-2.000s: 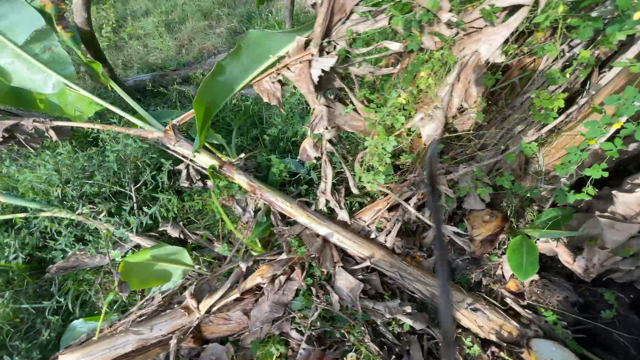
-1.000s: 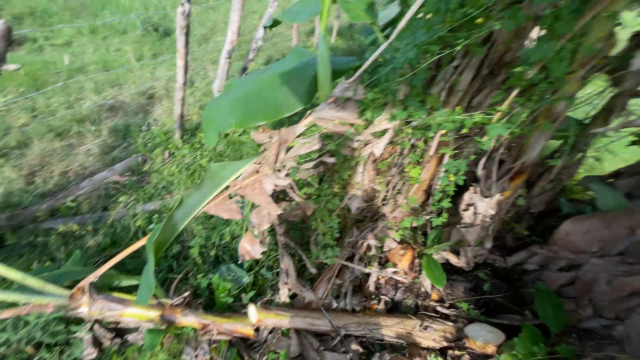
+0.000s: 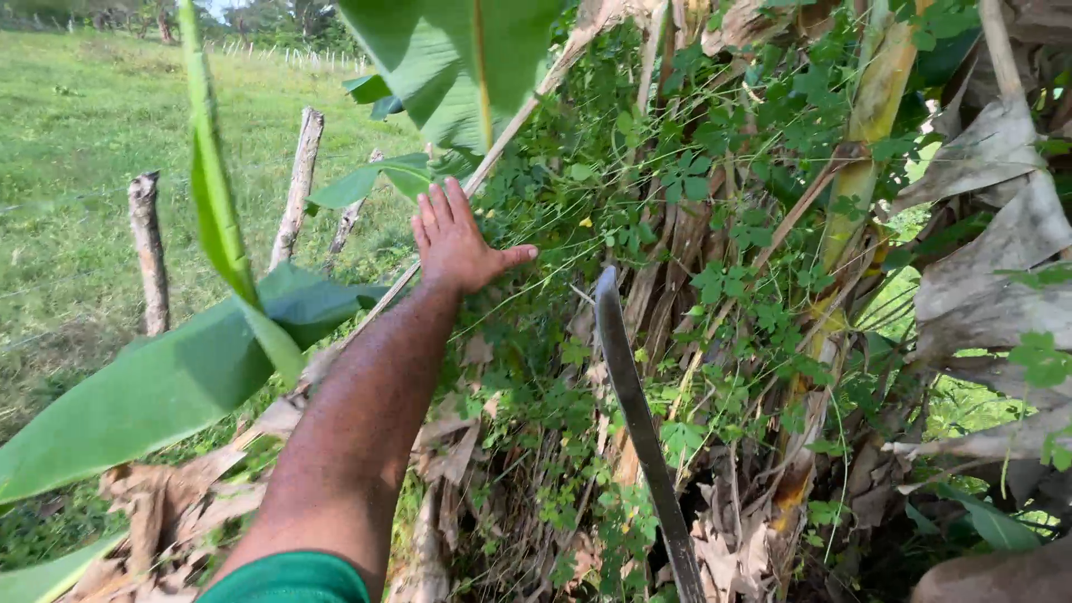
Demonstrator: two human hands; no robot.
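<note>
My left hand [image 3: 461, 239] reaches forward with fingers spread and thumb out to the right. Its palm faces away, over a long dry leaf midrib [image 3: 536, 109] and beside vine leaves; whether it touches them I cannot tell. To its right, a machete blade [image 3: 641, 410] rises from the bottom edge, its tip just right of and below my thumb. The machete's handle is out of view, and so is my right hand. Behind the blade, climbing vines [image 3: 712, 285] cover upright banana stems and hanging dry leaves.
Broad green banana leaves [image 3: 159, 385] spread at the left, with another [image 3: 461, 59] overhead. Wooden fence posts [image 3: 149, 251] with wire edge a grassy field. A yellowish banana stem [image 3: 871, 126] and dry leaves [image 3: 988, 293] stand at the right. A blurred brown shape fills the lower right corner.
The view has lifted from the fallen stem on the ground to the upright plants. My left hand has come into view. The blade, absent from the middle frame, now shows.
</note>
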